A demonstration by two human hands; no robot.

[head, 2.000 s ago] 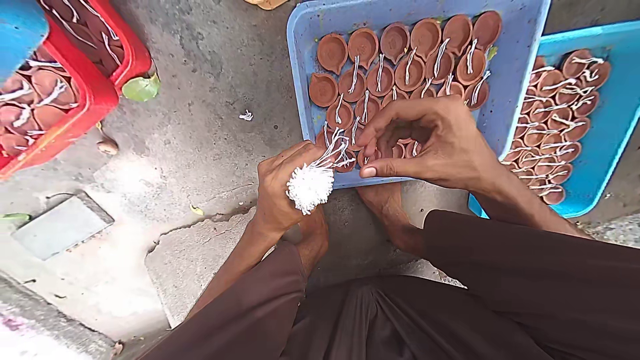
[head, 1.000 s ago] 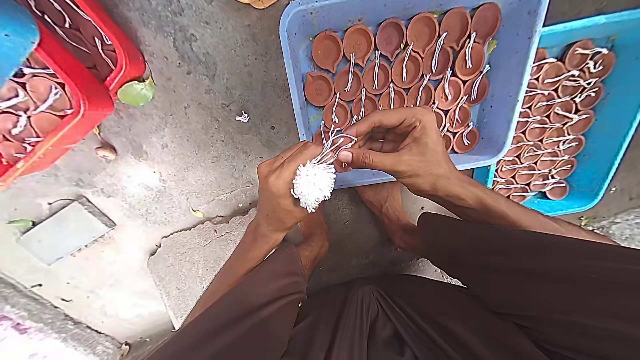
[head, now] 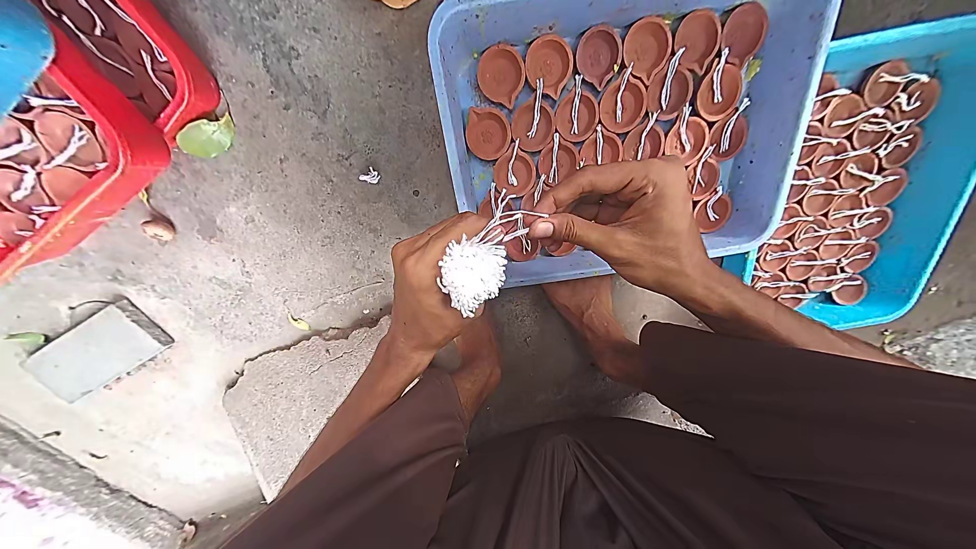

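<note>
My left hand (head: 428, 286) is closed around a bundle of white cotton wicks (head: 473, 274), whose cut ends face up and whose loose strands fan out toward the other hand. Thumb and forefinger of my right hand (head: 621, 221) pinch the tip of a strand beside the bundle. Both hands are over the near edge of a blue-violet plastic tray (head: 793, 152) holding rows of small clay lamps (head: 549, 65). Many of these lamps have a white wick laid in them; the far row and one lamp at the left show none. My right hand hides some lamps.
A turquoise tray (head: 926, 221) of lamps with wicks stands at the right. Red crates (head: 137, 164) with more lamps are at the left, a blue object (head: 23, 46) over them. A stone slab (head: 99, 351), a leaf (head: 206, 136) and a wick scrap (head: 370, 176) lie on the concrete.
My right hand has moved left to the bundle since two seconds ago, when it was a little apart from it, and its fingers now pinch a strand. My left hand keeps hold of the bundle.
</note>
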